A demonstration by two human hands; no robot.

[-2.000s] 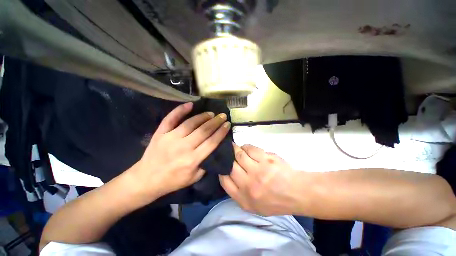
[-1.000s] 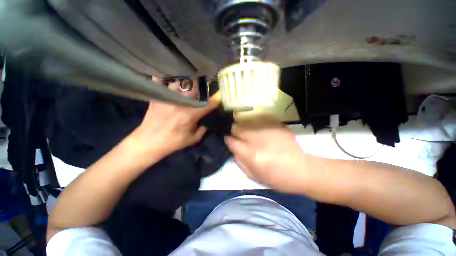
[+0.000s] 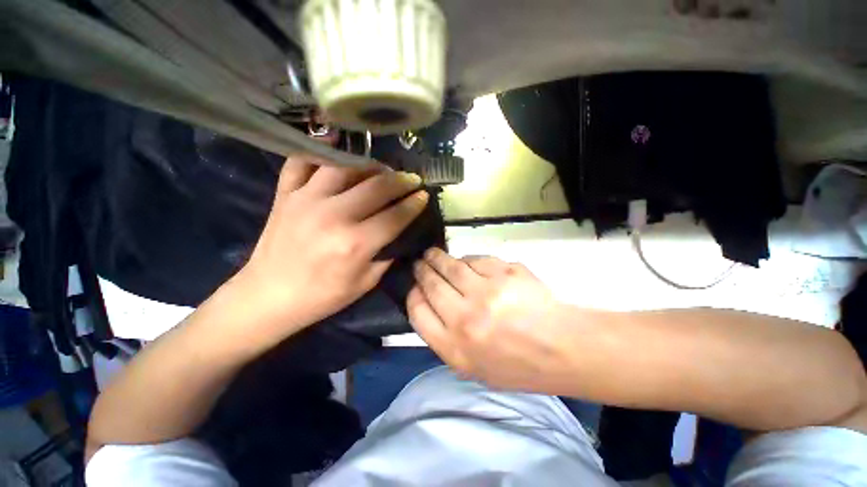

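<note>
A black fabric garment piece [image 3: 190,200] spreads left of the needle area and hangs down toward my lap. My left hand [image 3: 333,228] lies on it just below the machine head, fingertips close to the foot area. My right hand [image 3: 480,309] pinches the cloth's right edge, just below and right of my left fingertips. The off-white sewing machine head [image 3: 570,38] crosses the top, with a cream ribbed knob [image 3: 374,62] large in front. A small ribbed metal knob [image 3: 443,170] sits low beside the fingertips. The needle tip is hidden.
Black cloth with a small pinkish dot [image 3: 684,162] lies behind, right of the head. A white cable [image 3: 656,271] curves over the white table [image 3: 570,276]. Black pieces with pale tabs [image 3: 76,314] hang at the left edge. Pale cloth or plastic [image 3: 837,209] lies far right.
My left hand has come back from under the head to lie on the cloth. My right hand has moved slightly down and holds the cloth edge. The view has shifted, so the cream knob appears higher and further left.
</note>
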